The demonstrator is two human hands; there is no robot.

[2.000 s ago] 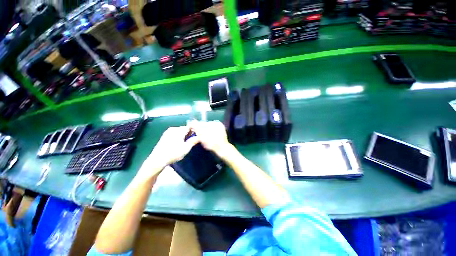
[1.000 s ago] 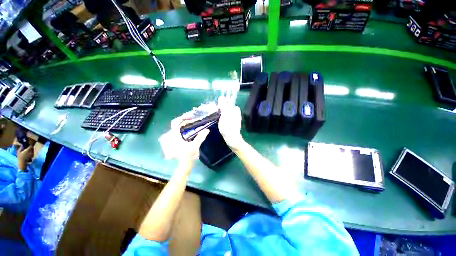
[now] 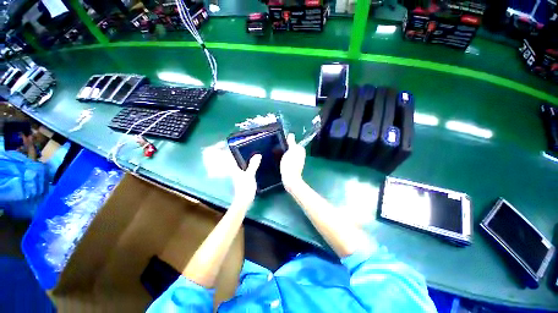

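Observation:
A dark tablet unit (image 3: 264,153) with a glossy screen and a thin blue line near its top edge is held screen up over the bench. My left hand (image 3: 246,178) holds its lower left, thumb on the screen. My right hand (image 3: 293,164) is at its right edge. Whether a black cover is around or under the unit is unclear. Pale slivers and clear plastic (image 3: 258,121) lie just beyond it. Black covers (image 3: 367,128) stand on edge side by side to the right, with blue ovals on their ends.
Two tablet units (image 3: 426,209) (image 3: 519,239) lie at right; a smaller device (image 3: 333,81) lies behind the covers. Keyboards (image 3: 153,121), white cables, a red connector (image 3: 148,148) and slotted units (image 3: 112,87) are at left. A carton (image 3: 141,223) and blue bin (image 3: 46,229) sit below the bench edge.
My hands were together above a dark item on the bench, then held a tilted unit. The unit is now turned screen up between both hands. The view has shifted, showing more of the carton.

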